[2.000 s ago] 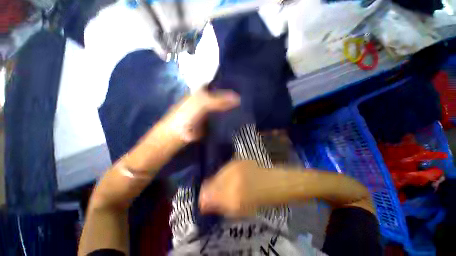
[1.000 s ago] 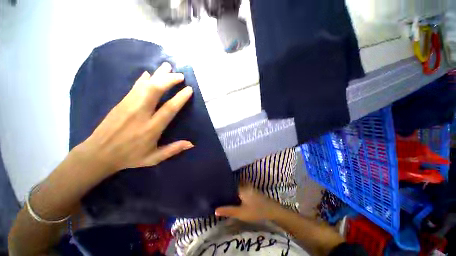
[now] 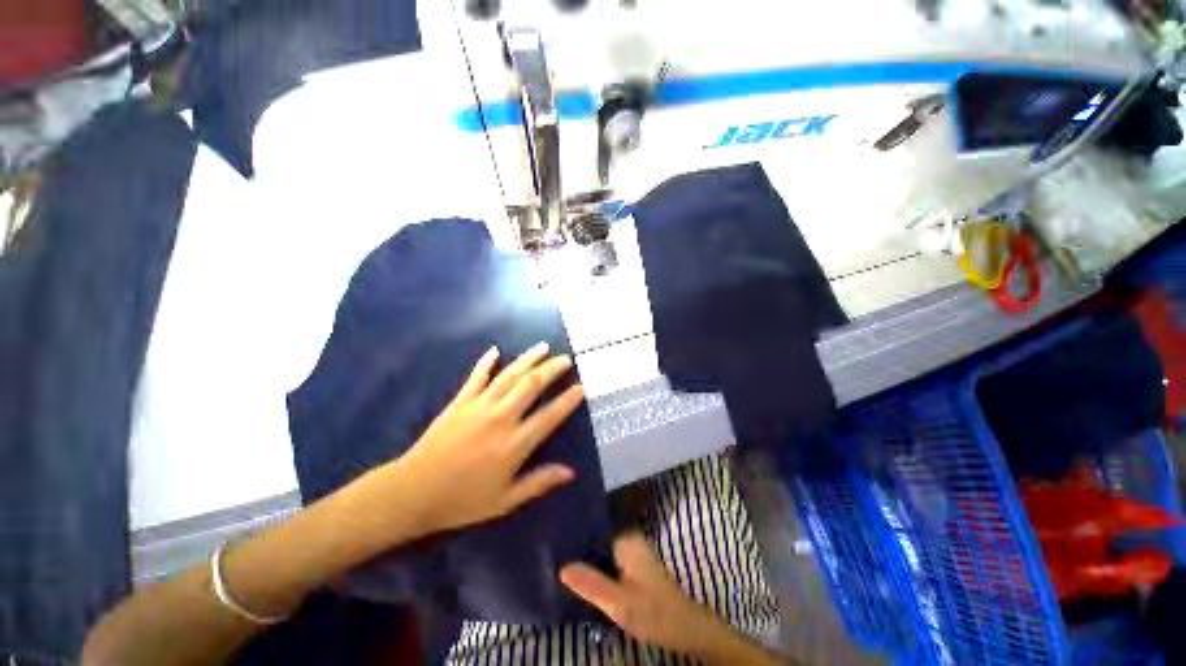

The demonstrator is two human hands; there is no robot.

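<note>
A large navy cloth panel [image 3: 403, 351] with a rounded top lies on the white bed, its upper right edge at the lit spot beside the presser foot [image 3: 544, 242]. My left hand [image 3: 501, 436] lies flat on the panel, fingers spread, below the foot. My right hand [image 3: 637, 599] is at the panel's lower right edge near the table front, thumb on top; its other fingers are partly hidden, and it appears to hold the edge. Smaller navy cut pieces [image 3: 735, 280] lie right of the foot, hanging over the front edge. The needle tip cannot be made out.
The white sewing machine head [image 3: 858, 104] spans the top. Yellow and red snips [image 3: 1018, 271] lie at the bed's right, beside crumpled clear plastic [image 3: 1073, 221]. A blue crate [image 3: 1008, 501] with red cloth [image 3: 1093, 533] stands below right. Dark cloth [image 3: 98, 325] hangs over the left side.
Two seconds ago both hands were blurred near the middle; since one second ago they stay on the panel, left flat, right at its edge. The view has shifted, showing more of the machine head.
</note>
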